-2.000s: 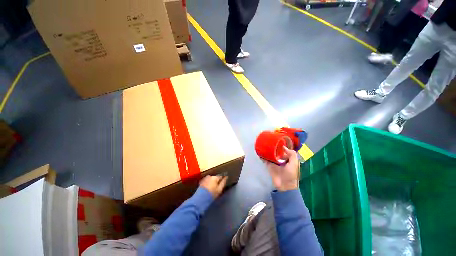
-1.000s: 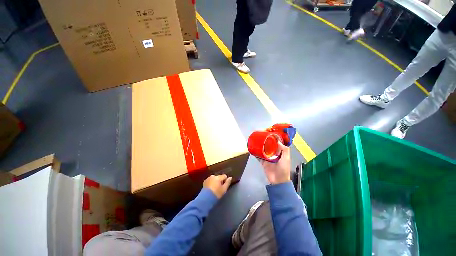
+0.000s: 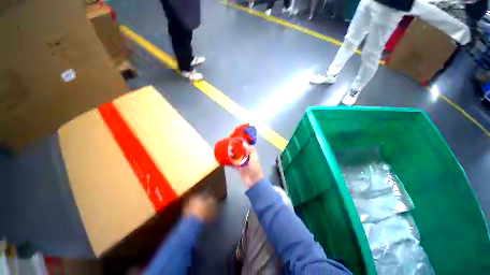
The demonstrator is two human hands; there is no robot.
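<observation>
A closed brown carton [image 3: 102, 182] stands in front of me, slightly left, with a glossy red tape band [image 3: 131, 156] across its top and over the near edge. My left hand [image 3: 201, 207] is blurred at the carton's near side, close to the right corner; its fingers cannot be made out. My right hand [image 3: 250, 167] holds a tape dispenser with a red roll [image 3: 232, 151] and a blue part, just beyond the carton's right corner.
A green tote [image 3: 317, 156] at the right holds clear plastic-bagged goods [image 3: 384, 215]. A large brown carton [image 3: 48, 64] stands at the back left. Two people stand beyond, one in dark trousers [image 3: 182, 45], one in pale trousers [image 3: 365, 40]. Another carton [image 3: 422, 51] is at the back right.
The view has turned right, so the carton and both hands sit further left and more of the tote shows. My right hand still holds the dispenser. My left hand remains by the carton's near side.
</observation>
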